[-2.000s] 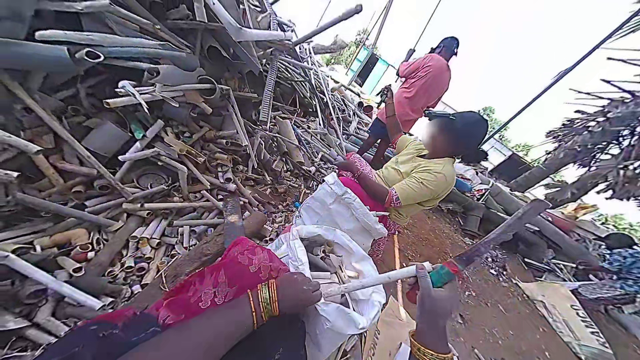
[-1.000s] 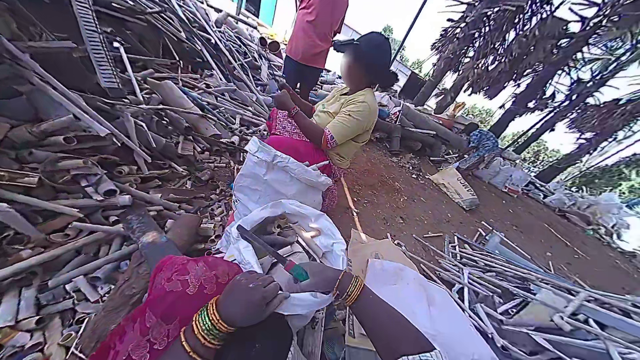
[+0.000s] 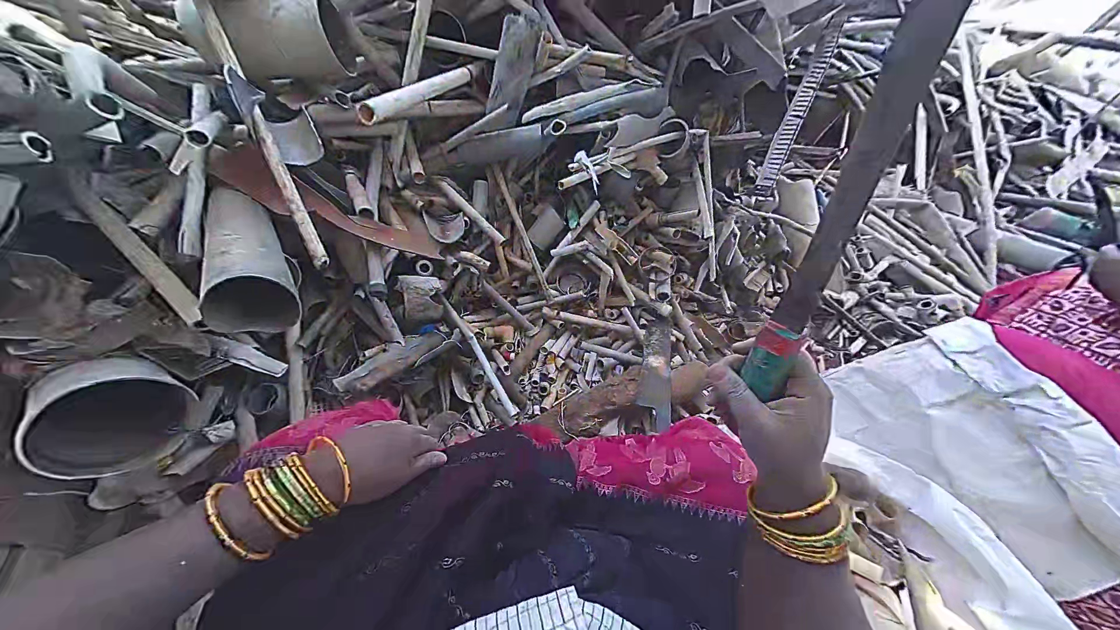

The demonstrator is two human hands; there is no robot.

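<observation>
My right hand (image 3: 783,411) is closed round the green and red wrapped handle of a large long-bladed knife (image 3: 862,166), its dark blade pointing up and to the right. On the pink cloth over my knee rests my left hand (image 3: 385,459), with no item visible in it. Between my knees and the heap, a metal blade (image 3: 656,372) stands upright by a brown log (image 3: 604,398). Scrap plastic pipes (image 3: 560,350), many of them short cut pieces, lie just beyond. At my right is a white sack (image 3: 971,437), with pipe pieces visible near its edge.
Ahead, a high heap of mixed pipes and broken plastic fills the view. Wide grey pipes (image 3: 249,262) lie at the left, one with a round open end (image 3: 105,420). Another person's patterned red cloth (image 3: 1063,324) shows at the right edge, beside the sack.
The view has swung left to the heap. The white pipe held two seconds ago is no longer in my hands. My left hand has moved from near the sack's mouth to my knee; the knife now points up.
</observation>
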